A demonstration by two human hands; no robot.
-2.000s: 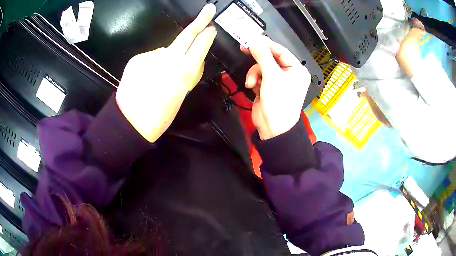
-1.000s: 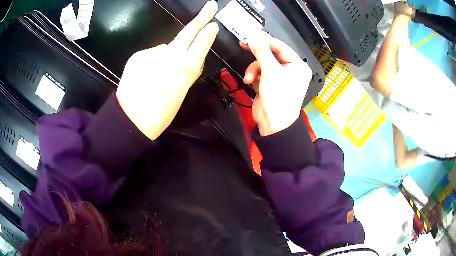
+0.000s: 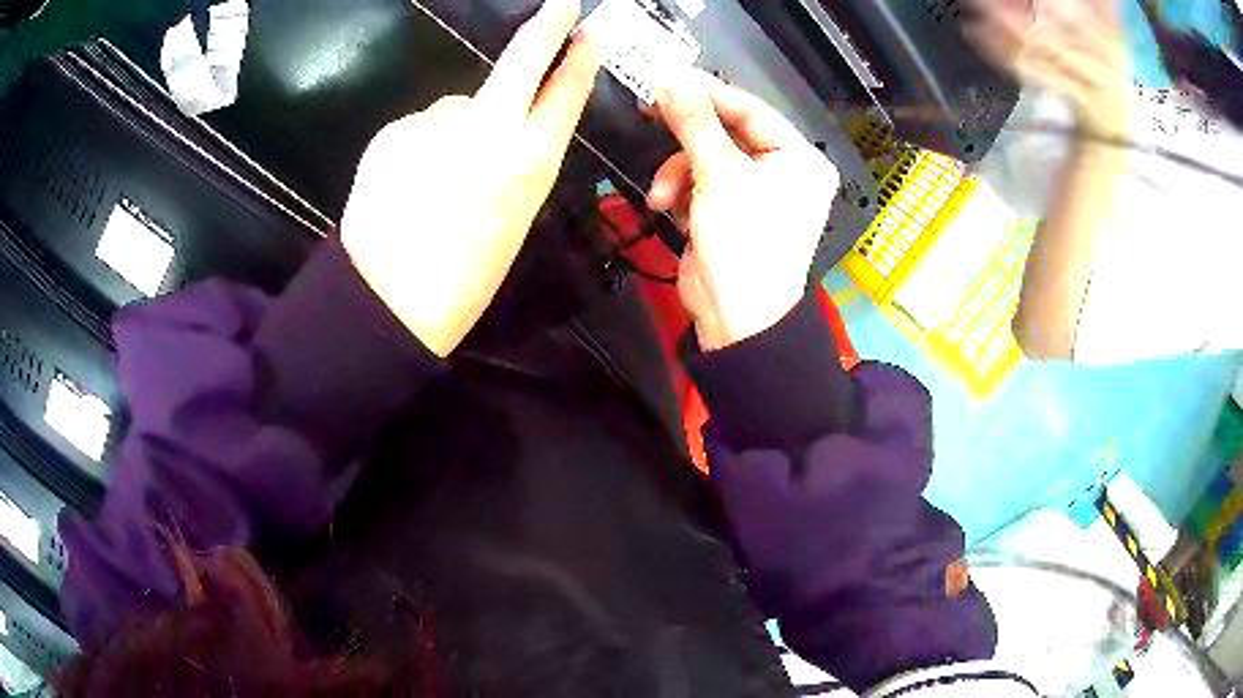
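Observation:
A white rating label point(image 3: 641, 49) lies on a black electronic unit point(image 3: 772, 85) at the top centre. My left hand point(image 3: 457, 205) is at the label's left edge, its fingers stretched out and close together. My right hand point(image 3: 753, 205) is at the label's lower right, with thumb and index finger on its corner. The fingertips hide parts of the label's edges. I cannot tell whether the label is fully flat on the unit. A thin black cable point(image 3: 652, 259) hangs between my wrists.
Several black units point(image 3: 82, 177) with white labels point(image 3: 135, 248) stand along the left. A folded white paper point(image 3: 205, 57) lies at the top left. A yellow crate point(image 3: 941, 266) is on the blue floor. Another person's arm point(image 3: 1070, 218) is at the right. Something red point(image 3: 830, 331) is beside my lap.
Both hands have shifted slightly. The label now shows less of the dark header area above it. The other person's arm has moved up, and their hand is blurred over the unit at the top right.

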